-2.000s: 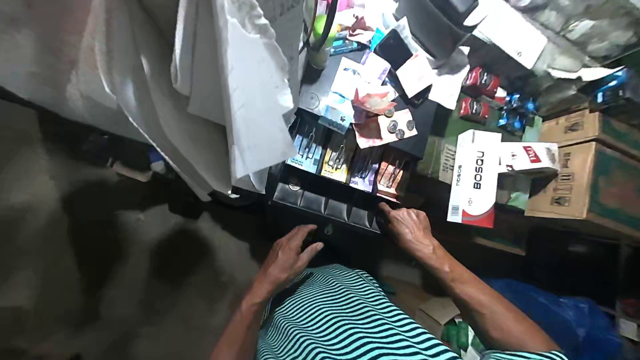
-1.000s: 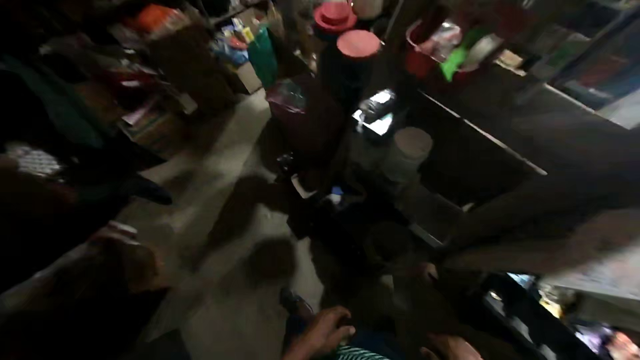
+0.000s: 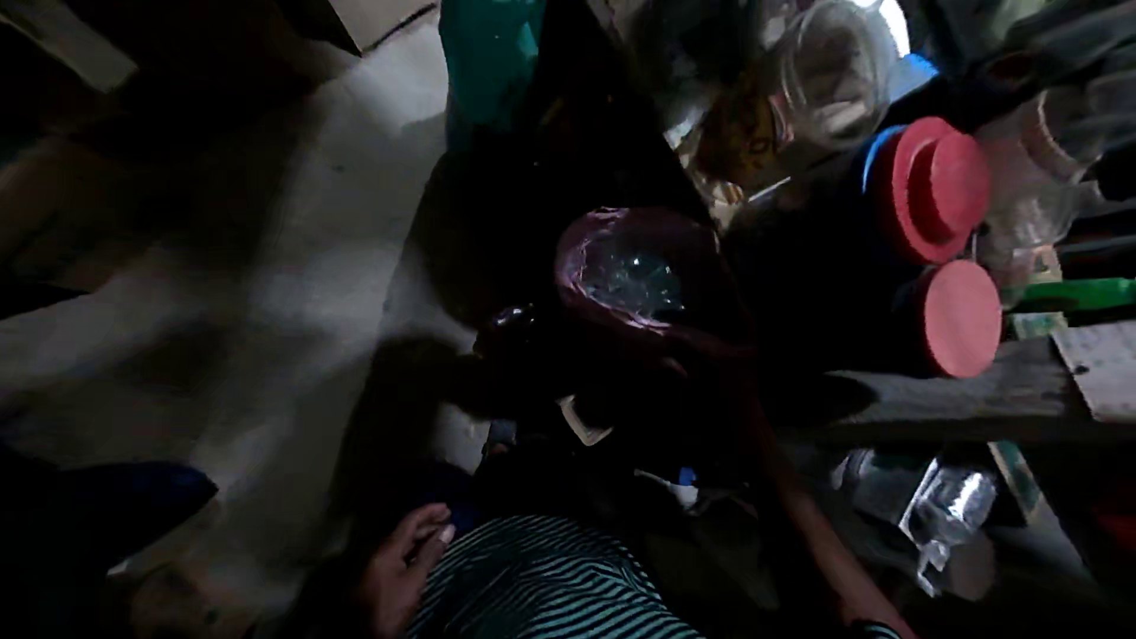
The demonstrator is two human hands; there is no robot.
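My left hand hangs low beside the striped shirt, fingers loosely curled, with nothing seen in it. My right forearm reaches forward from the lower right toward a dark reddish sack or bag that stands with its mouth up. Shadow hides the right hand near the bag's right side, so its grip does not show. Inside the bag's mouth lies shiny clear plastic. A small pale angular object lies below the bag.
Right of the bag are containers with a red lid and a pink lid, beside a wooden ledge. Clear plastic jars stand behind. A green bag or cloth hangs ahead. Concrete floor extends left.
The view has swung away from the cash drawer, where both hands were two seconds ago, to the bag and lidded containers. My right arm now reaches forward; my left hand is low at my side.
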